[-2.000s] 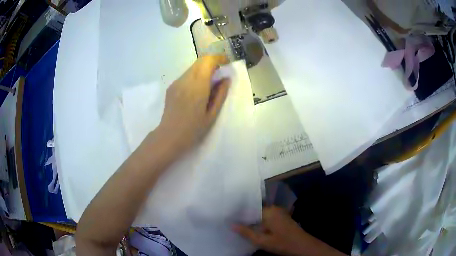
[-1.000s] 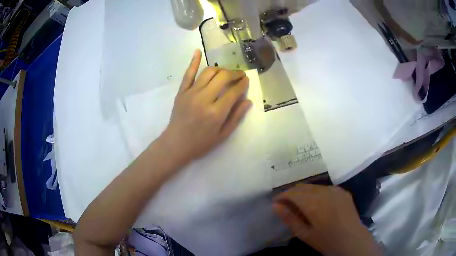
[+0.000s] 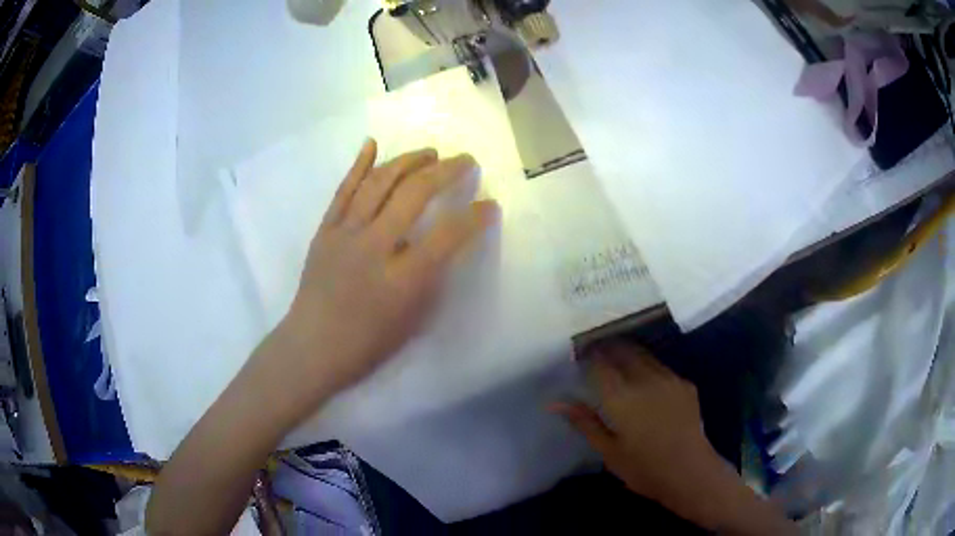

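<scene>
A thin white fabric piece (image 3: 450,387) lies left of and below the needle, its upper edge in the lamp light near the presser foot (image 3: 473,65); its lower part hangs over the table's front edge. My left hand (image 3: 387,246) lies on the fabric, palm down, fingers spread. My right hand (image 3: 649,419) is at the front table edge beside the fabric's right border, thumb apart from the fingers; its fingertips are blurred, and whether it pinches the cloth cannot be told. The sewing machine head (image 3: 440,16) is cut off at the top.
A smooth white sheet (image 3: 691,178) lies right of the needle and overhangs the front edge. Ruler markings (image 3: 607,274) show beside it. A pink ribbon (image 3: 859,84) hangs at the upper right. White pieces (image 3: 869,387) are heaped at the right. A blue tray (image 3: 61,304) stands at the left.
My left hand has opened from its bent grip near the needle and moved down, flat on the fabric. The fabric's upper part is spread flatter. My right hand has moved right from under the fabric.
</scene>
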